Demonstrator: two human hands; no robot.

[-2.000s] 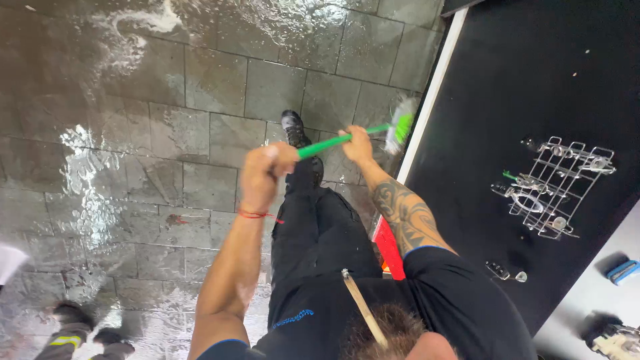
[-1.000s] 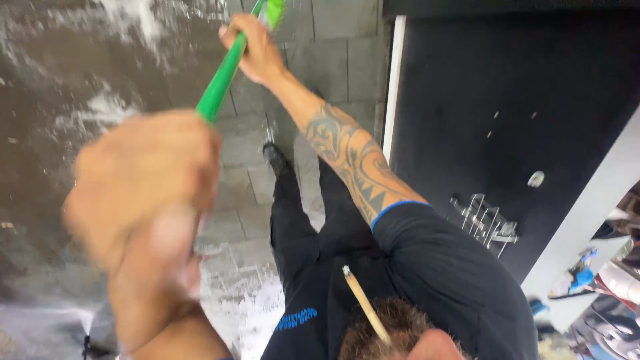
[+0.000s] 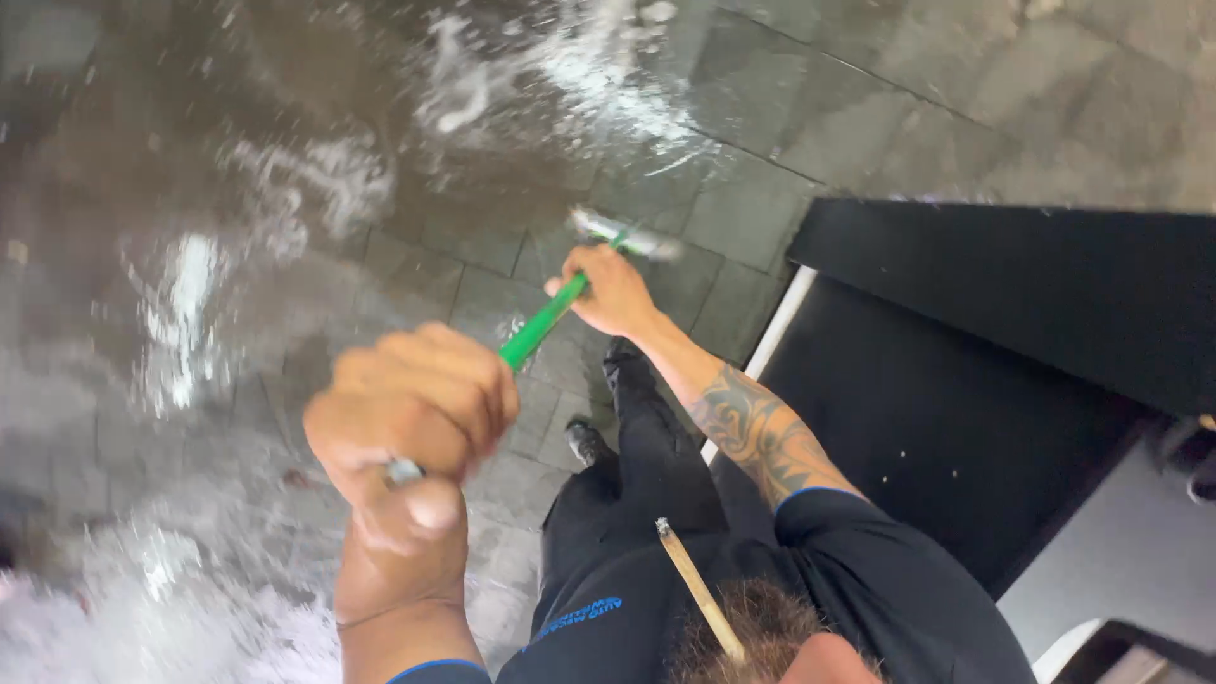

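Note:
My left hand (image 3: 410,439) is closed around the upper end of a green pole handle (image 3: 546,325), close to the camera. Farther down, my right hand (image 3: 611,290) grips the same handle, its tattooed forearm reaching in from the right. Just beyond that hand is the brush head (image 3: 627,236), blurred and low over the wet tiled floor (image 3: 741,209); whether its bristles touch the tiles I cannot tell. White foam (image 3: 598,71) lies in streaks on the floor ahead and to the left. A thin brown stick (image 3: 701,591) juts out from near my mouth.
To the right stands a black panel (image 3: 931,408) with a white edge strip (image 3: 781,323) and a black ledge (image 3: 1016,285). A light grey surface (image 3: 1121,532) lies beyond it. My dark shoes (image 3: 589,442) stand on the tiles left of the strip.
Two seconds ago the brush head was beside the white edge strip; one second ago it was far ahead. Now it is nearer my feet, away from the strip. Both hands have kept hold. The view has turned.

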